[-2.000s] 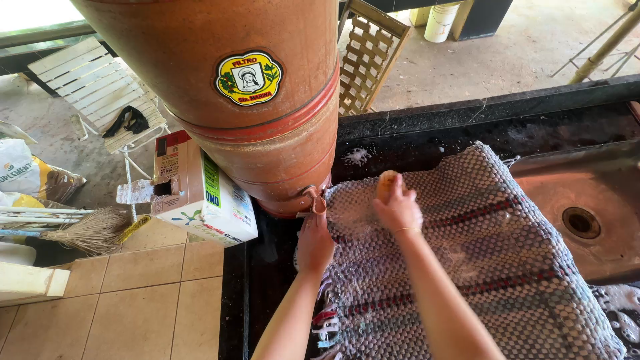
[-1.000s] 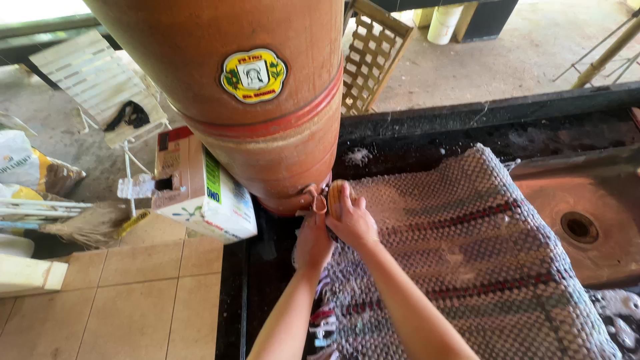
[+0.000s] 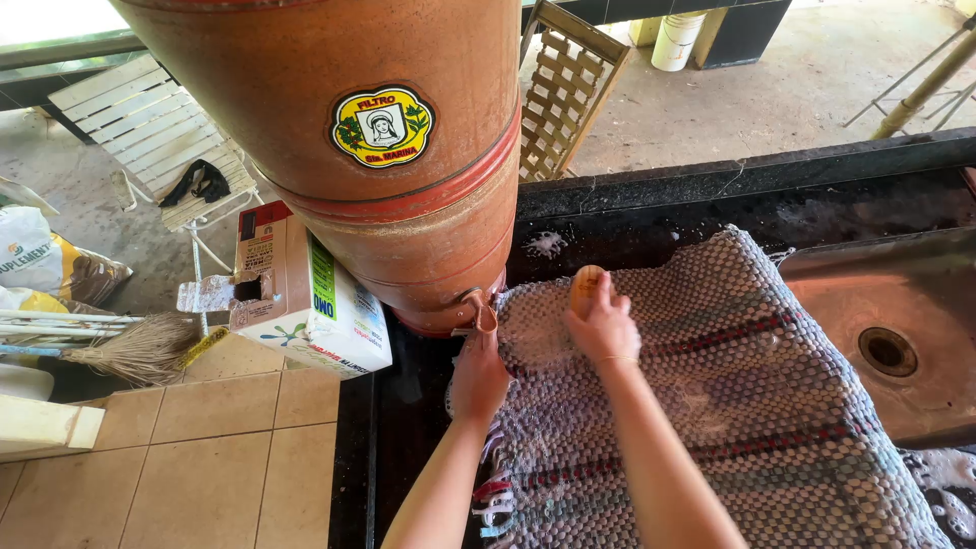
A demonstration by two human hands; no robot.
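Observation:
A woven rag rug (image 3: 732, 366) with dark red stripes and a fringed left edge lies on the black stone counter, foam on its upper left part. My right hand (image 3: 605, 328) grips an oval wooden-backed scrubbing brush (image 3: 587, 292) against the rug; its bristles are hidden. My left hand (image 3: 482, 374) rests at the rug's upper left corner, just below the tap (image 3: 474, 297) of a large clay water filter (image 3: 396, 229). Its fingertips are partly hidden, so what it grips cannot be told.
A metal sink basin (image 3: 930, 305) with a round drain lies right of the rug. Left of the filter stands a detergent box (image 3: 305, 305). A straw broom (image 3: 137, 351) and a white slatted chair (image 3: 145, 114) are farther left. A raised black ledge (image 3: 747, 183) runs behind.
My right hand with the brush has moved right, away from beside my left hand, where it was one second ago. My left hand has stayed near the tap.

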